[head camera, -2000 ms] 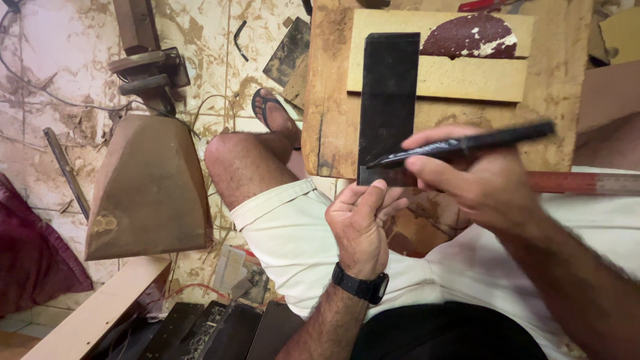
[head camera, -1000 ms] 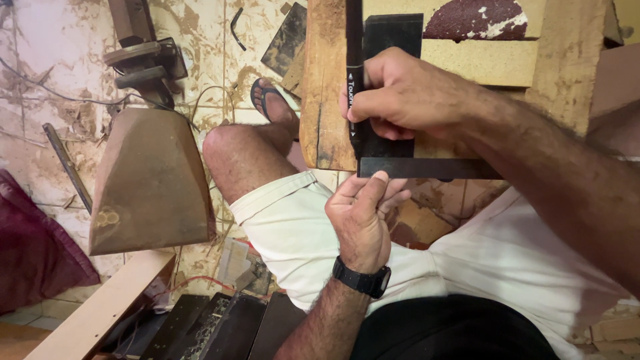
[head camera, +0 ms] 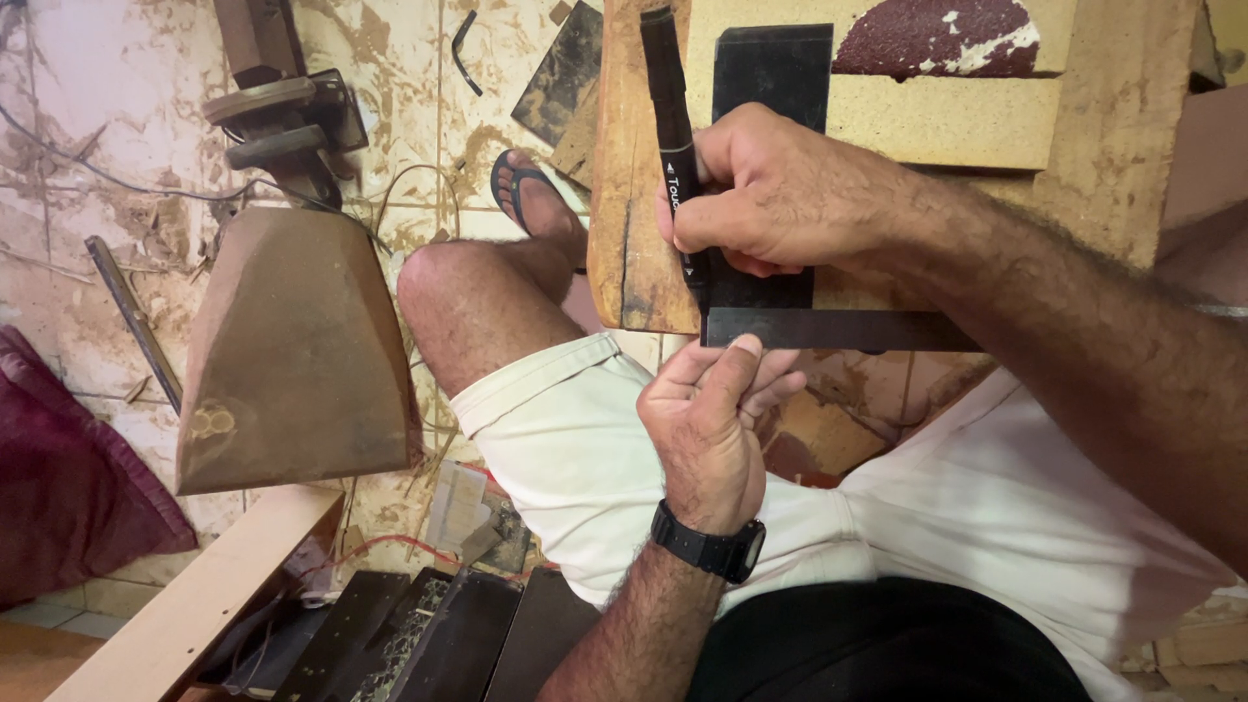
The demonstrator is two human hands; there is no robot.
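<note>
My right hand [head camera: 770,195] grips a black marker pen [head camera: 673,127], its lower end down at the left end of a dark, flat ruler-like bar [head camera: 848,330]. That bar lies crosswise at the near end of a black flat rectangular piece [head camera: 772,78], which rests on the wooden board [head camera: 643,195]. My left hand [head camera: 717,409] pinches the bar's left end from below, thumb on top. My right forearm hides the bar's right end.
On the wooden board are a pale yellow block [head camera: 955,122] and a dark red abrasive-looking piece [head camera: 936,37]. To the left stands a brown tapered metal housing [head camera: 302,361]. Dark boxes [head camera: 458,634] and a pale plank [head camera: 205,595] lie low at the left.
Two seconds ago the marker slanted right over the black piece without the crosswise bar. Now the bar lies across its near end, and my right hand has turned the marker nearly upright in view.
</note>
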